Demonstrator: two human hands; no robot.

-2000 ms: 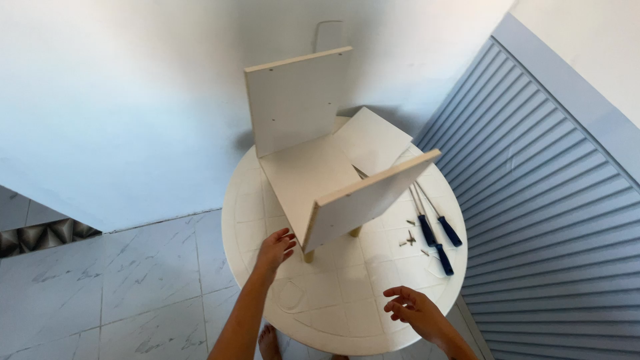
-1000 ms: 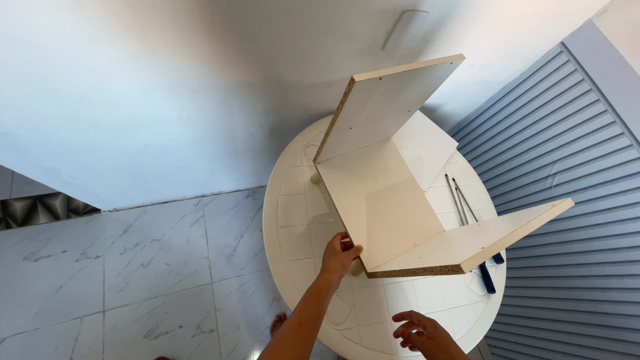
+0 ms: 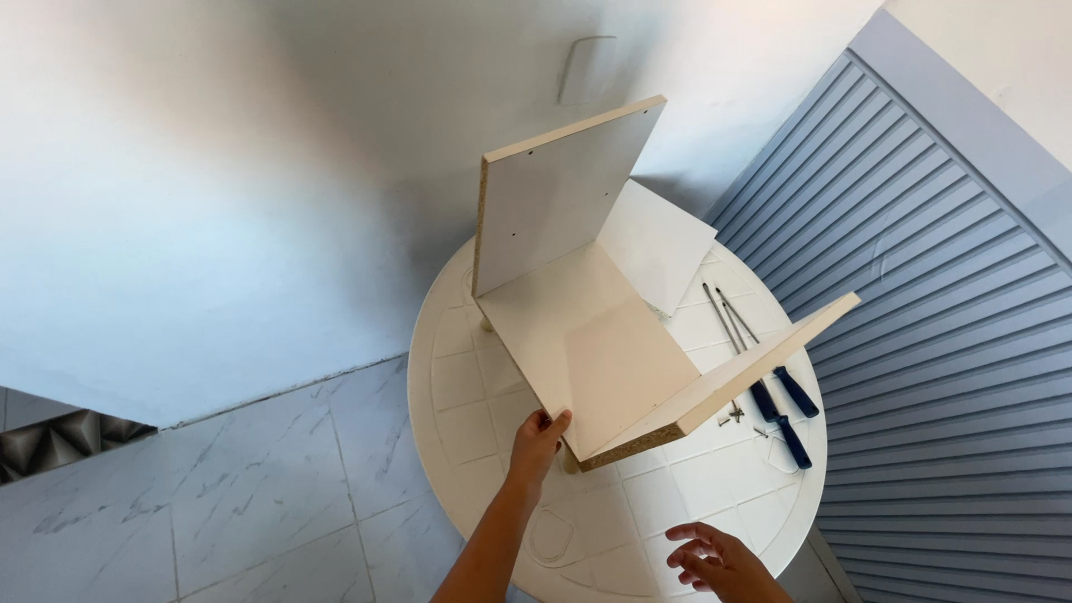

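Note:
A U-shaped assembly of white particle board stands on short legs on a round white plastic table (image 3: 469,419). Its base panel (image 3: 586,335) lies flat between an upright panel with small holes (image 3: 561,184) at the back and a second side panel (image 3: 729,377) at the right. My left hand (image 3: 540,444) grips the near edge of the base panel, thumb on top, close to the right-hand panel's corner. Over the table's near part, my right hand (image 3: 712,557) is held with fingers apart, touching nothing.
Several screwdrivers with dark blue handles (image 3: 791,440) lie at the table's right, beside small screws (image 3: 737,412). A loose white panel (image 3: 657,243) lies behind the assembly. A wall (image 3: 293,209) is behind the table, a slatted grey panel (image 3: 938,335) at its right.
My left hand, beside the assembly two seconds ago, now holds the base panel's edge. The assembly has turned on the table. My right hand remains free. The view has shifted.

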